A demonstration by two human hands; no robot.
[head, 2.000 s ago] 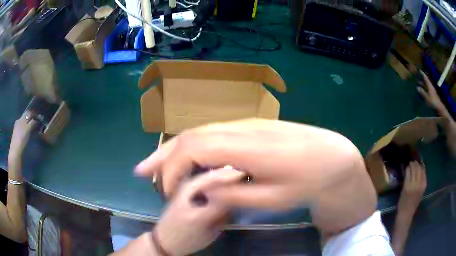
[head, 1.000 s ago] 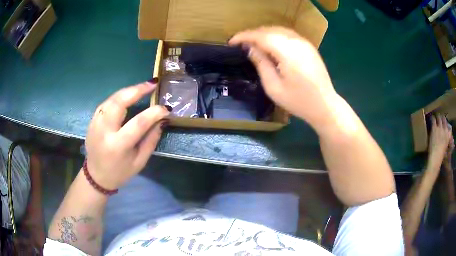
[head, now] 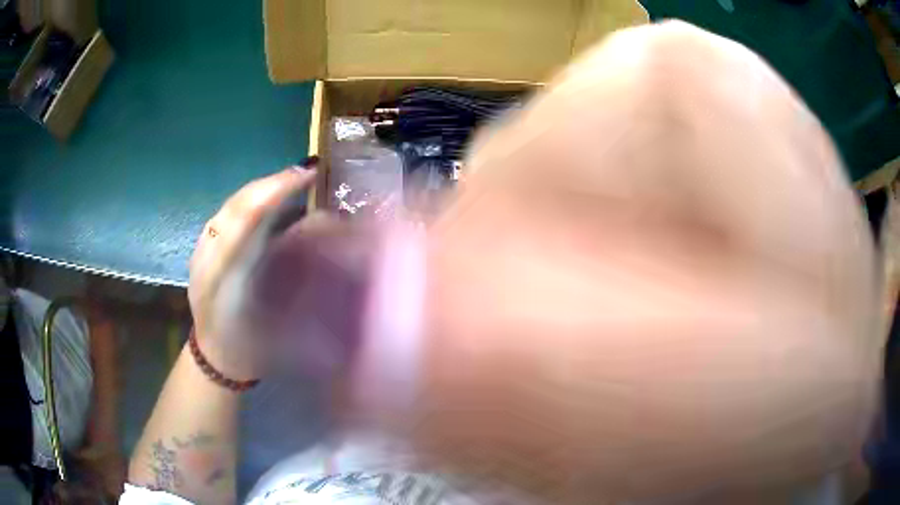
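Observation:
An open brown carton [head: 444, 39] stands in front of me, its lid tilted back. A black cable bundle [head: 449, 113] with metal plug tips lies along its back. A greyish bagged item [head: 370, 176] lies at its front left, with a small shiny clear bag behind it. My left hand [head: 232, 252] is at the carton's left wall, one fingertip touching it; its thumb is hidden. My right hand [head: 651, 276] is very close to the camera, large and blurred. It hides the carton's right and front parts, and its grip is unclear.
Another open brown carton [head: 74, 89] with dark contents stands on the green table [head: 197, 128] at the upper left. The table's curved front edge runs below it. A seated person's light clothing [head: 54, 375] shows at the lower left.
My right hand has moved from above the carton's right side up close to the camera. My left hand stays at the carton's left side. The cable's plug tips now show.

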